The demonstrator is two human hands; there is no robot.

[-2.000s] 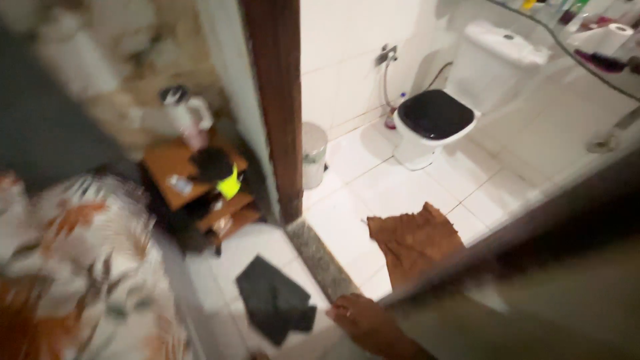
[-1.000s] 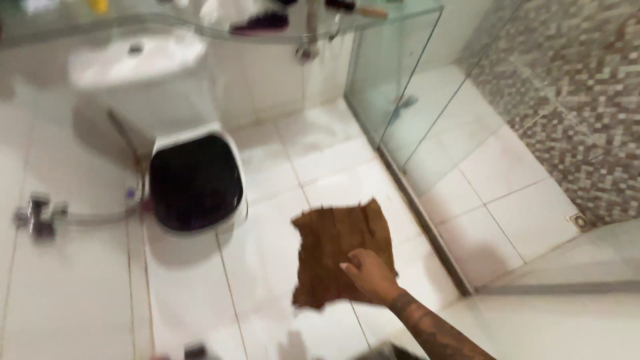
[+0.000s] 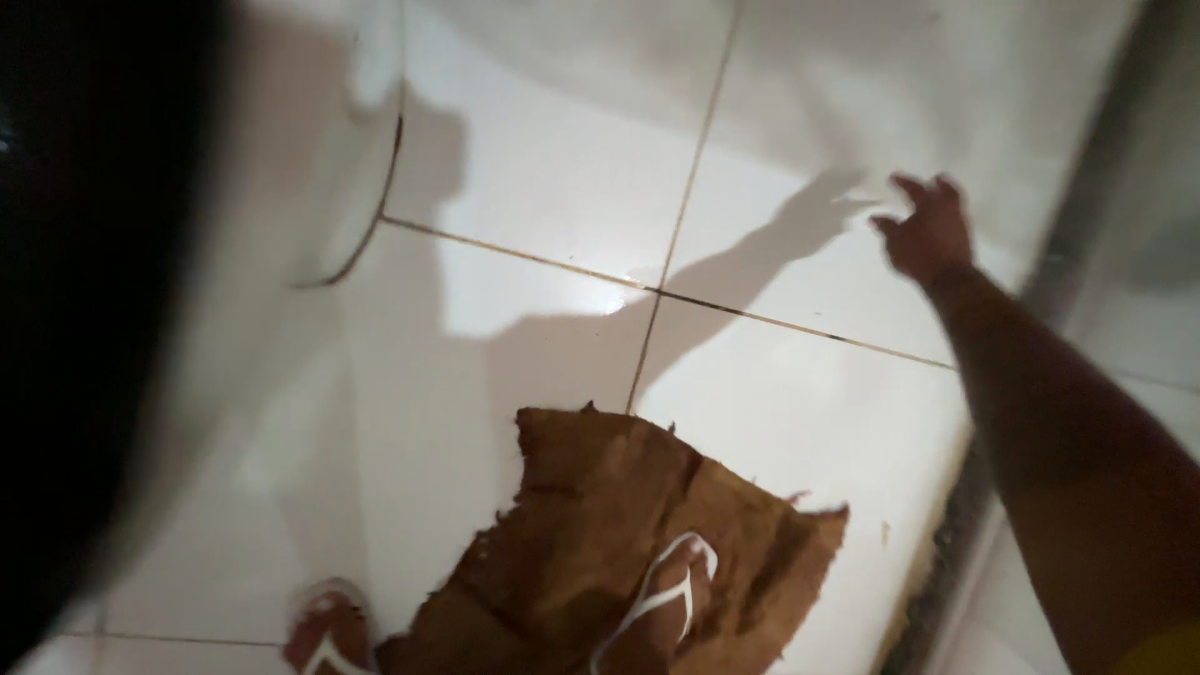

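Note:
My right hand (image 3: 930, 228) reaches over the white tiled floor at the right, fingers spread and holding nothing, its shadow falling on the tiles to its left. Below and to the left of it lies a brown cloth (image 3: 600, 497) with frayed edges, flat but wrinkled. One foot in a white flip-flop (image 3: 680, 600) stands on the cloth. The other foot, also in a flip-flop (image 3: 328, 628), is at the cloth's left edge. My left hand is out of the frame.
The dark, blurred toilet seat (image 3: 94, 281) fills the left side, close to the camera, with the pale toilet base beside it. A dark threshold strip (image 3: 1069, 206) runs down the right side. White floor tiles (image 3: 544, 169) with brownish grout lie between.
The view has moved into the bathroom and down to the floor. One second ago my hand was over the brown cloth; now it is away from it, fingers spread, and a foot is on the cloth.

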